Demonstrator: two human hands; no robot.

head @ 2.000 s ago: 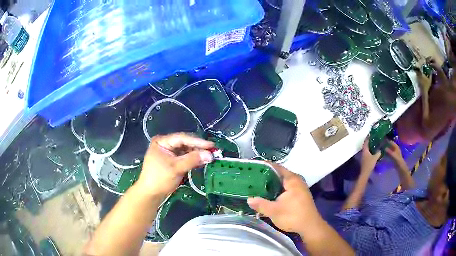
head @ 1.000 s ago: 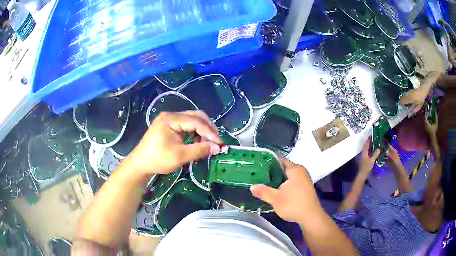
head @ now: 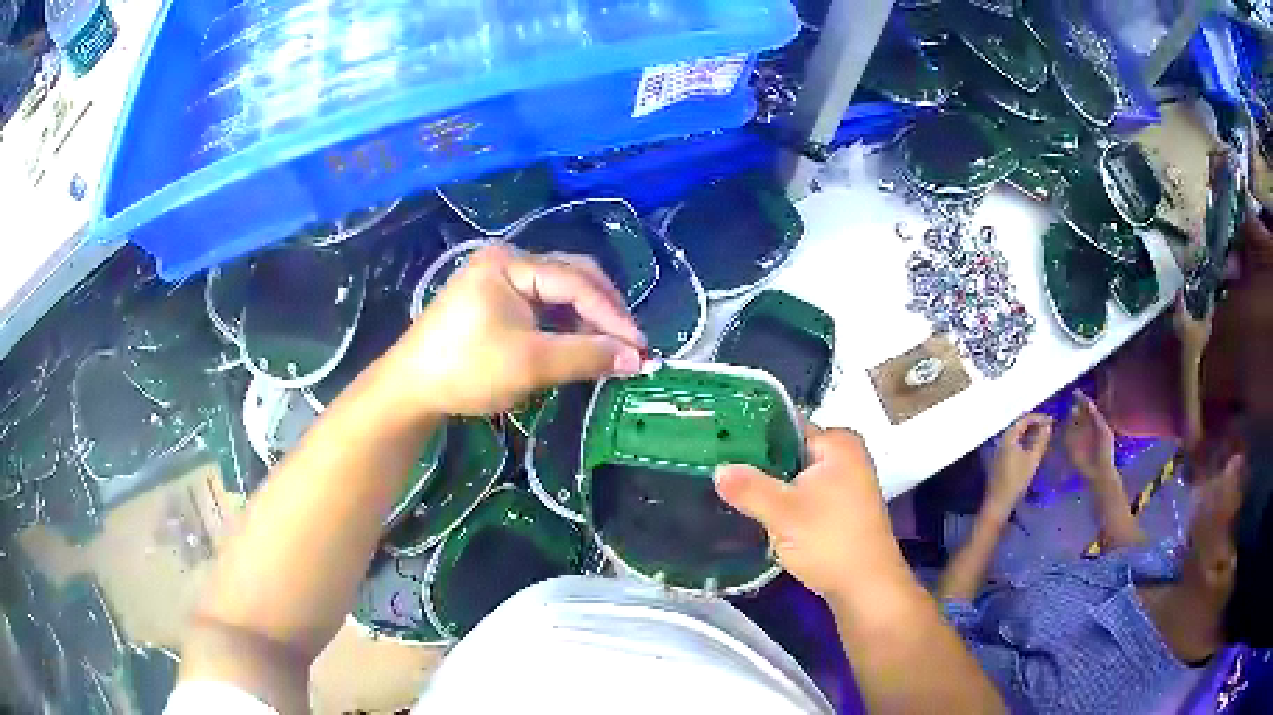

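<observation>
A green casing (head: 684, 489) with a silver rim is held in front of me, its holed green band up and its dark recess towards me. My right hand (head: 817, 517) grips its right side, thumb over the edge. My left hand (head: 524, 335) is at the top left of the rim, thumb and forefinger pinched on a small fitting (head: 646, 359), mostly hidden by the fingertips, with a hint of red.
Silver-rimmed casings (head: 300, 314) lie overlapping behind and left of my hands. A large blue tray (head: 461, 133) is above them. A shiny pile of small parts (head: 977, 286) and a brown card (head: 919, 380) lie on the white bench. A co-worker's hands (head: 1054, 447) are at right.
The casing has tilted to show more of its dark recess and sits slightly higher. My left hand has moved up with it. The co-worker's hands no longer hold a green casing.
</observation>
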